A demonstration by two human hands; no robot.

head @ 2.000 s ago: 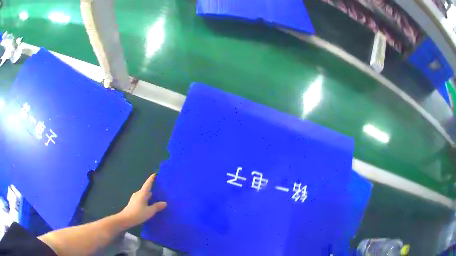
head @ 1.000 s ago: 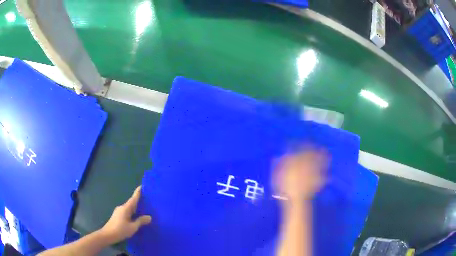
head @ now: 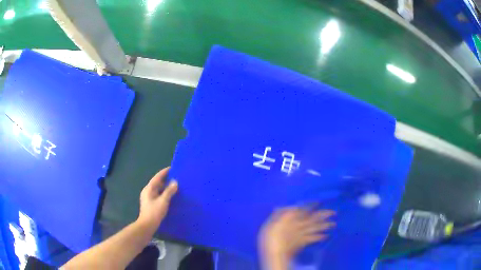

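A large blue divider sheet with white lettering lies in front of me over the bench edge, with another blue sheet edge under its right side. My left hand grips its left edge, thumb on top. My right hand is blurred over the lower right of the sheet, fingers extended and slightly apart, with no held object visible. A blurred dark smear with a pale spot shows on the sheet beyond my right fingers; I cannot tell what it is.
A second blue sheet lies to the left. A clear bottle with a yellow cap lies at the right. A pale post stands at the back left by the green conveyor. White items show lower left.
My right hand has come into view and moved down the sheet towards me. My left hand stays at the left edge. The sheet now appears higher in view.
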